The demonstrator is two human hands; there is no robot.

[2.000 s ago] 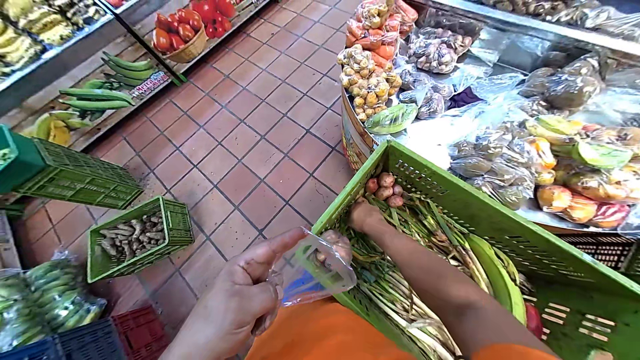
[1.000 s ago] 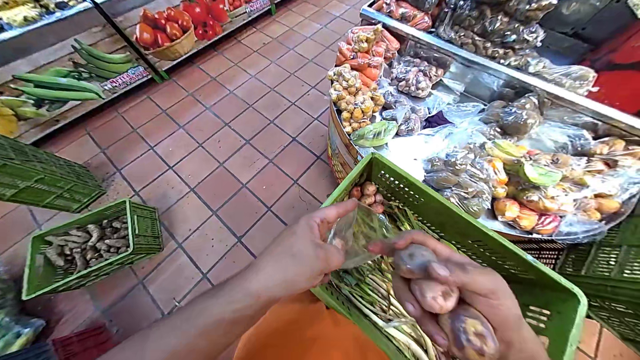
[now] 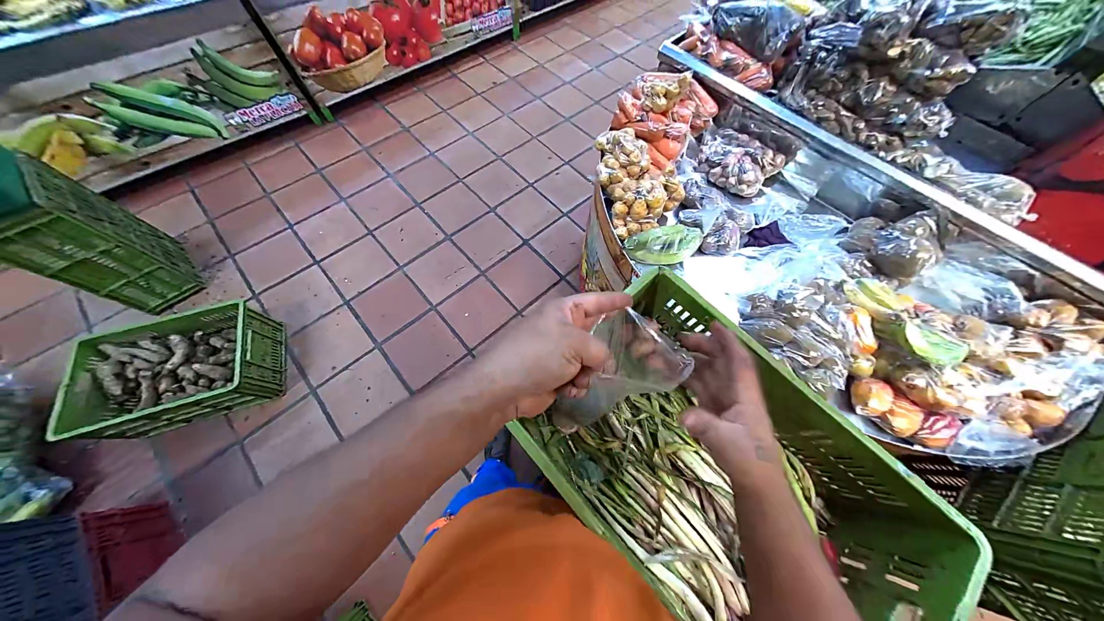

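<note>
My left hand [image 3: 565, 349] grips a clear plastic bag [image 3: 617, 362] by its rim, above a long green plastic crate [image 3: 914, 509]. My right hand [image 3: 729, 388] is at the bag's right side, fingers apart and slightly blurred, with nothing seen in it. Through the film some reddish round produce shows; whether it lies in the bag or behind it, I cannot tell. Beneath both hands, long-stemmed green onions [image 3: 664, 492] fill the near part of the crate. A bit of something red shows low at the crate's right side, partly behind my right forearm.
At right stands a metal-edged display with bagged potatoes [image 3: 638, 203], carrots [image 3: 664, 129] and mixed vegetables [image 3: 949, 388]. On the tiled floor at left are a crate of knobbly roots [image 3: 168, 366] and a taller green crate [image 3: 95, 233]. Behind, a shelf holds plantains [image 3: 159, 112] and a basket of tomatoes [image 3: 345, 73].
A second ago my right hand held several round vegetables beside the bag; now none show in it. Two seconds ago it reached into the crate. My left hand has kept the bag throughout.
</note>
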